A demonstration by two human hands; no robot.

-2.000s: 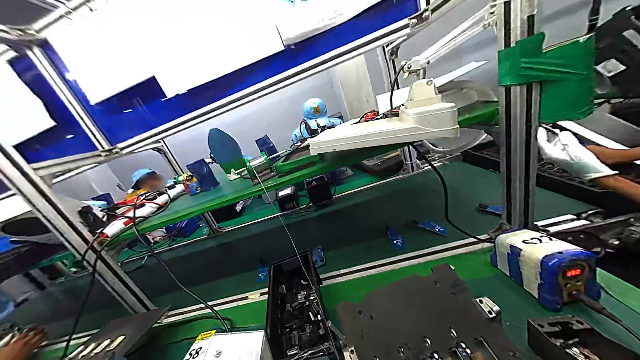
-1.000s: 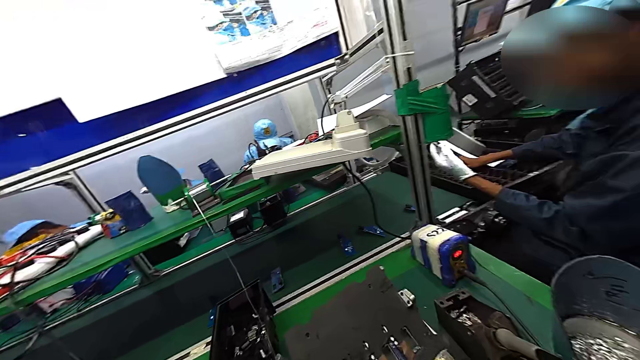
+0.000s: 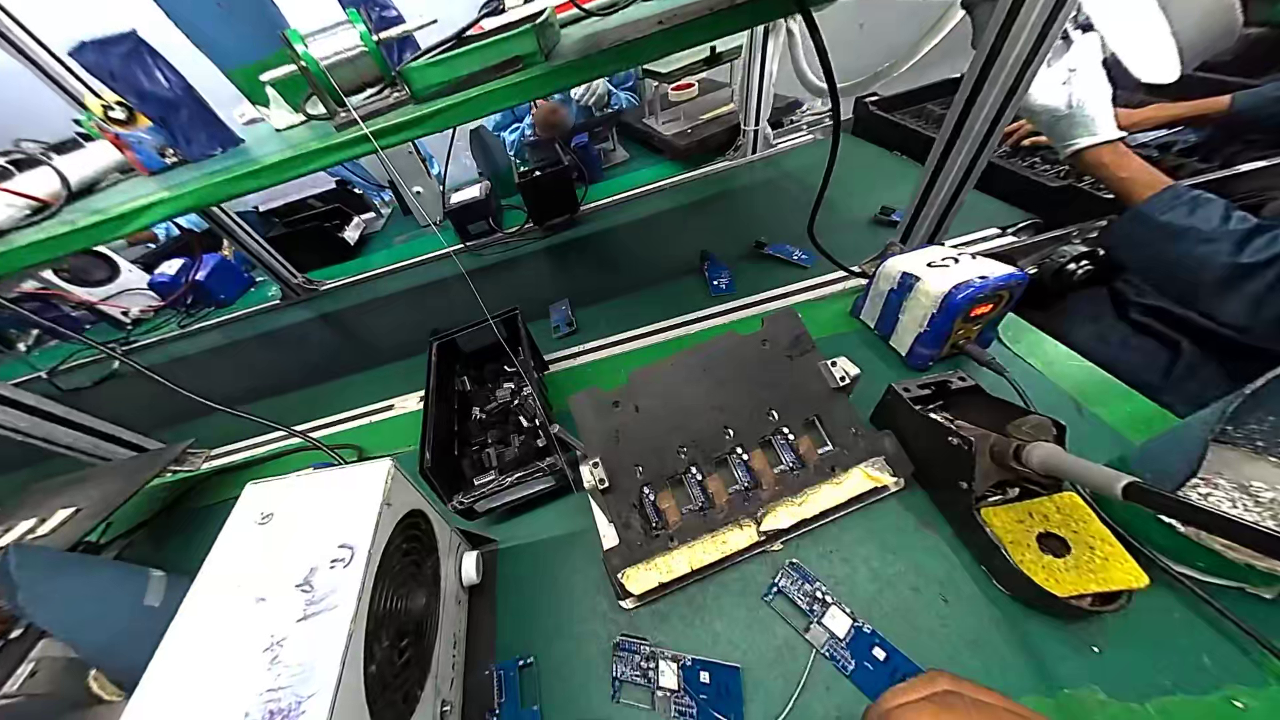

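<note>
At the bottom right, my right hand (image 3: pixel 945 697) is partly in view, its fingers at the lower end of a blue circuit board (image 3: pixel 835 625); the board's other end lies over the green mat. Left of it lie a second blue board (image 3: pixel 675 680) and part of a third (image 3: pixel 516 688). My left hand is not in view. Behind the boards stands a black soldering fixture (image 3: pixel 700 400) with small parts in its slots and yellow strips along its front edge. A black bin (image 3: pixel 490 410) of small black parts adjoins its left side.
A soldering iron (image 3: pixel 1080 470) rests in its stand beside a yellow sponge (image 3: pixel 1065 545). Behind sits a soldering station (image 3: pixel 940 300). A white fan unit (image 3: pixel 290 590) stands left. Solder wire hangs from a spool (image 3: pixel 340 60) on the green shelf. A co-worker's gloved hand (image 3: pixel 1070 100) is at upper right.
The view has swung down to the bench, bringing the blue boards in front of the fixture and my right hand into sight.
</note>
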